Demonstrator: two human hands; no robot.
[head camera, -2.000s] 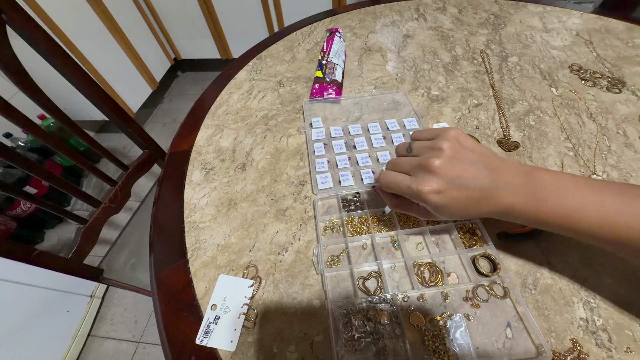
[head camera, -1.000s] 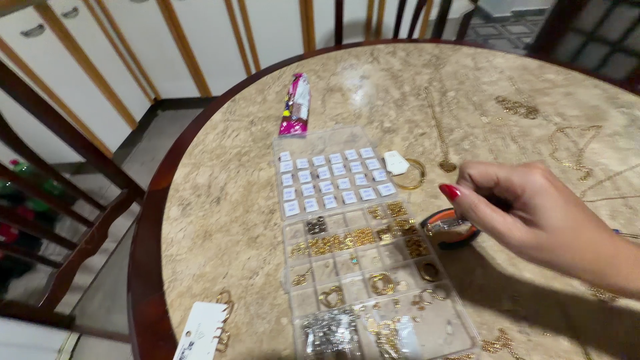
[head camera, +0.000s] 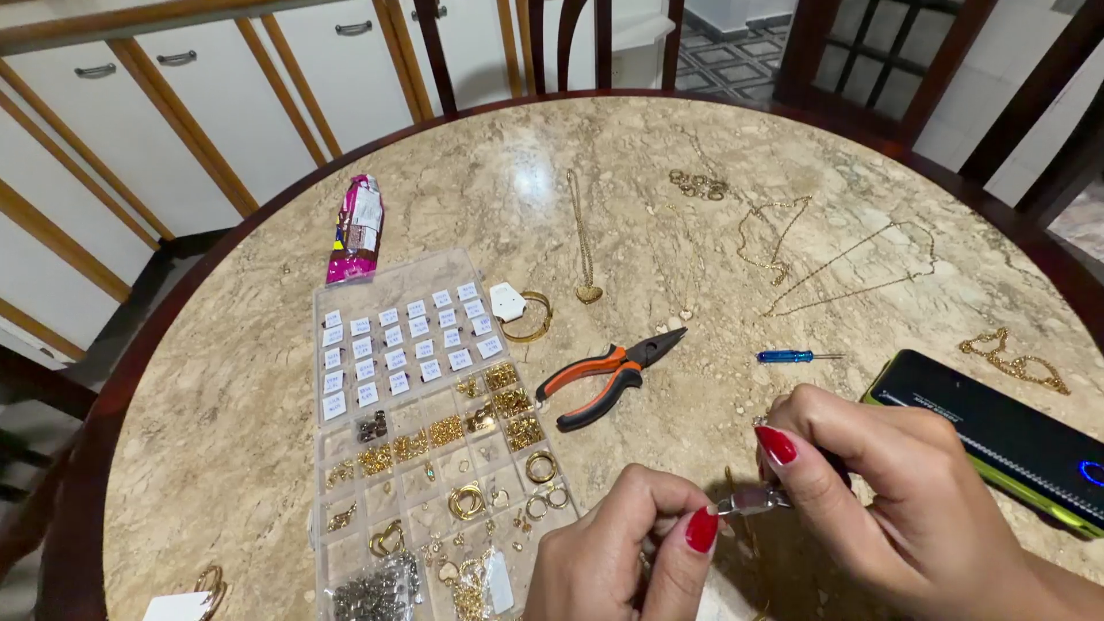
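Low in the view, my left hand (head camera: 625, 548) pinches something too small to make out between thumb and index finger, at the tip of a small silvery metal tool (head camera: 750, 500). My right hand (head camera: 880, 500) is closed around the other end of that tool; its type is partly hidden by the fingers. Left of my hands lies an open clear plastic compartment box (head camera: 401, 509) with gold-coloured findings, rings and a bag of dark metal pieces. Its lid (head camera: 392, 280) bears small white labels. Long-nose pliers (head camera: 634, 371) with orange and black handles rest beside the box.
A blue mini screwdriver (head camera: 798, 356) and a black and green power bank (head camera: 992, 440) lie near my right hand. Farther back are a heart-pendant necklace (head camera: 588, 293), gold-coloured chains (head camera: 845, 267), a bangle (head camera: 542, 319) with a white tag and a pink wrapper (head camera: 356, 228). Chairs stand around the table.
The right hand has moved from over the box to the lower right and now holds the metal tool. My left hand has come into view. The view has shifted toward the right side of the table.
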